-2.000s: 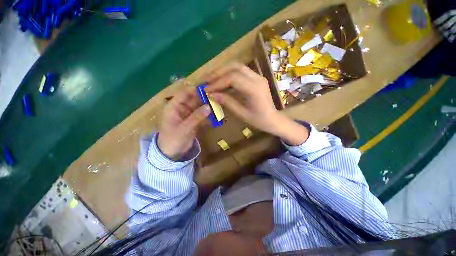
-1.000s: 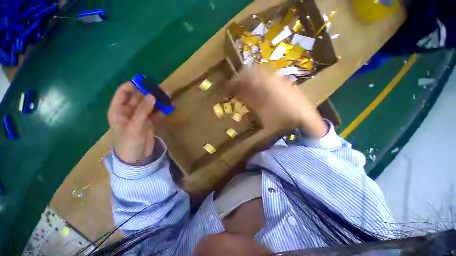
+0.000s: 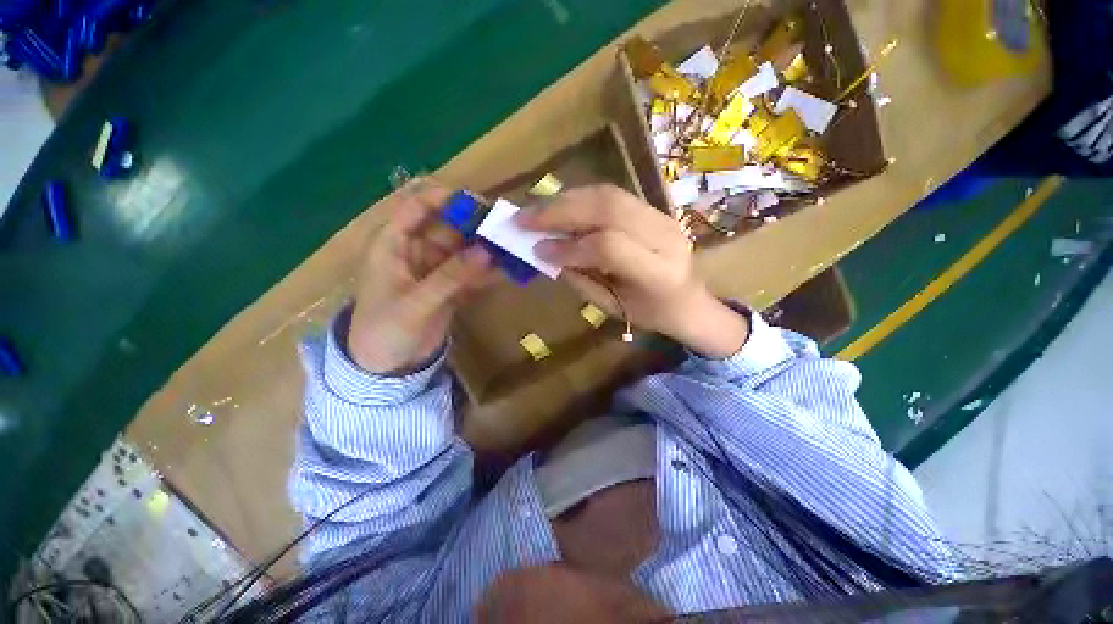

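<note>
My left hand (image 3: pixel 409 274) holds a blue battery pack (image 3: pixel 463 210) by its side, above the work tray. My right hand (image 3: pixel 623 258) holds a white flat piece (image 3: pixel 513 239) by its right end, over the blue pack. The white piece covers much of the pack; whether it is stuck on cannot be told. A thin lead with a small white end (image 3: pixel 627 335) hangs below my right hand. The work tray (image 3: pixel 494 388) lies under my hands, with small pale-yellow squares (image 3: pixel 535 346) in it.
The parts box (image 3: pixel 873 116), heaped with white and amber pieces, stands right of the tray. A green conveyor (image 3: pixel 262 232) with several blue packs runs on the left. A yellow round object (image 3: pixel 976 43) is at the far right, beside a dark-clothed person (image 3: pixel 1080 73).
My right hand has come back from beside the parts box with a white piece. My left hand has brought the blue pack to it. The pack's black side no longer shows.
</note>
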